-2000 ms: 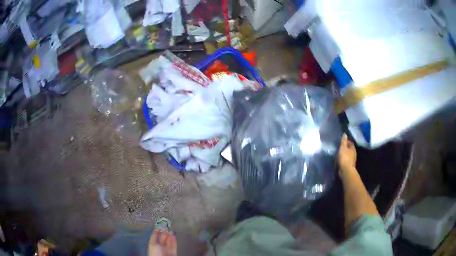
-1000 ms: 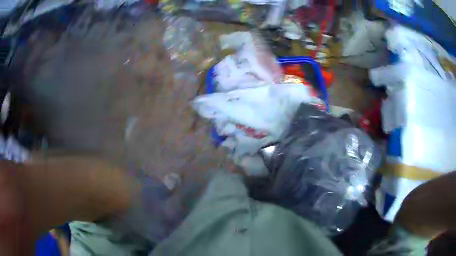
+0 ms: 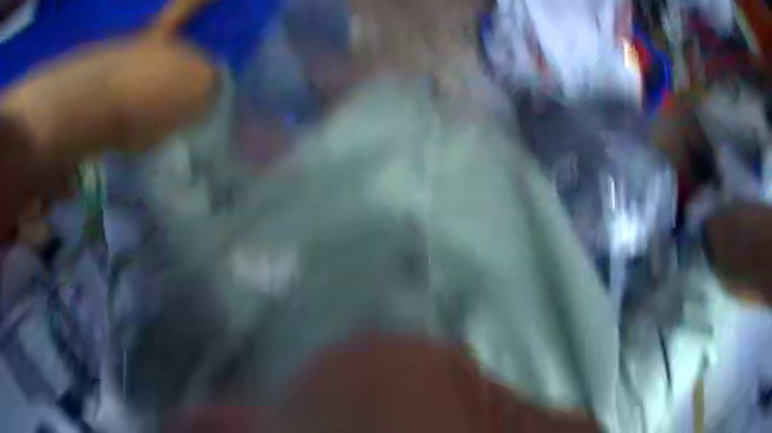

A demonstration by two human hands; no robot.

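Observation:
The view is strongly blurred. The dark shiny plastic bag (image 3: pixel 584 169) stands on the floor at the right, with a bright glint on it. White cloth (image 3: pixel 580 42) lies beyond it, beside the blue basket rim (image 3: pixel 658 76). A bare part of my left arm shows at the upper left, and a brown blurred shape, probably part of my right arm, is at the right edge. Neither of my hands can be made out, and neither arm touches the bag. A reddish-brown blur at the bottom centre cannot be identified.
My pale green clothing (image 3: pixel 372 186) fills the middle. A strip of brown floor (image 3: pixel 415 38) shows at the top centre. A blue surface (image 3: pixel 245 30) is at the upper left. Blurred white and grey items are at the lower left.
The view has tilted down towards my body; bag and basket have shifted up and right. My right hand, at the bag two seconds ago, is no longer seen there. My left forearm appears higher.

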